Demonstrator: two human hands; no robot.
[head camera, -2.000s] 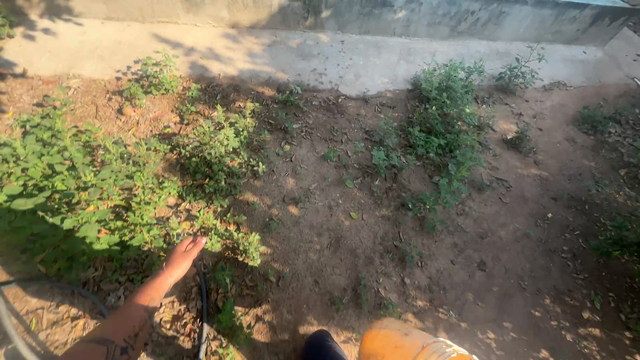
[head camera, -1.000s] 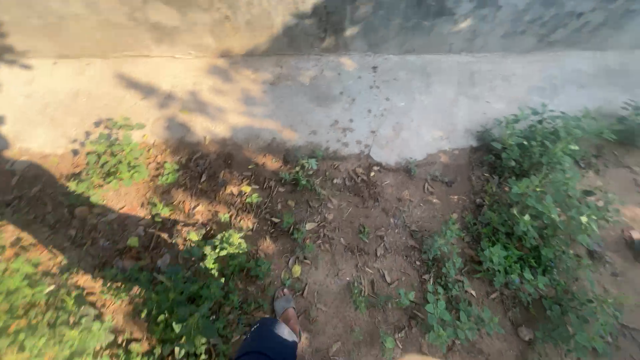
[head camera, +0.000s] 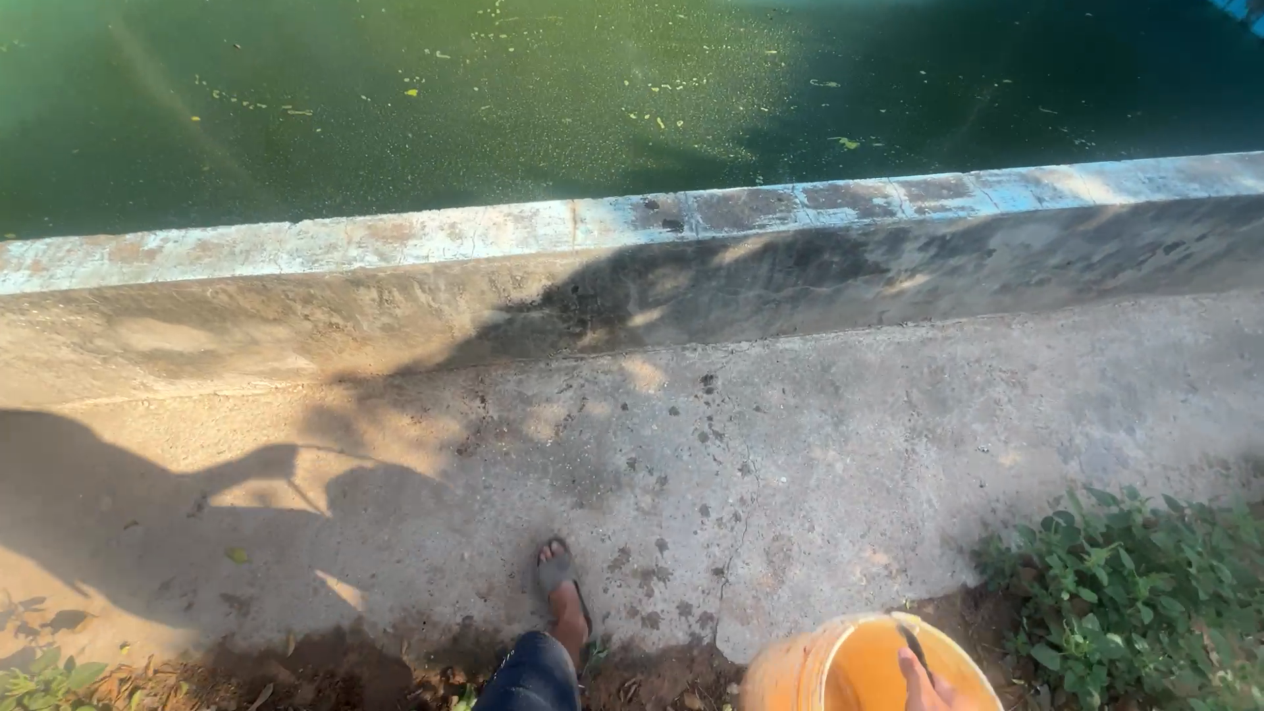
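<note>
An orange plastic bucket with a pale rim (head camera: 839, 642) is at the bottom right, cut off by the frame edge. Over its mouth is my right hand (head camera: 931, 688), closed around a dark handle piece (head camera: 914, 647) at the rim. The visible inside of the bucket is orange; its bottom is out of view. My left hand does not show.
A low concrete wall (head camera: 576, 227) with flaking pale blue paint borders green water (head camera: 425, 109) with floating bits. My sandalled foot (head camera: 561, 573) stands on the concrete walkway (head camera: 839, 474). A leafy plant (head camera: 1136, 592) grows at the right, beside the walkway.
The view has moved forward from the soil and plants to the walkway, wall and water. The left hand, seen earliest over the plants, is out of view. The bucket's mouth and my right hand now show.
</note>
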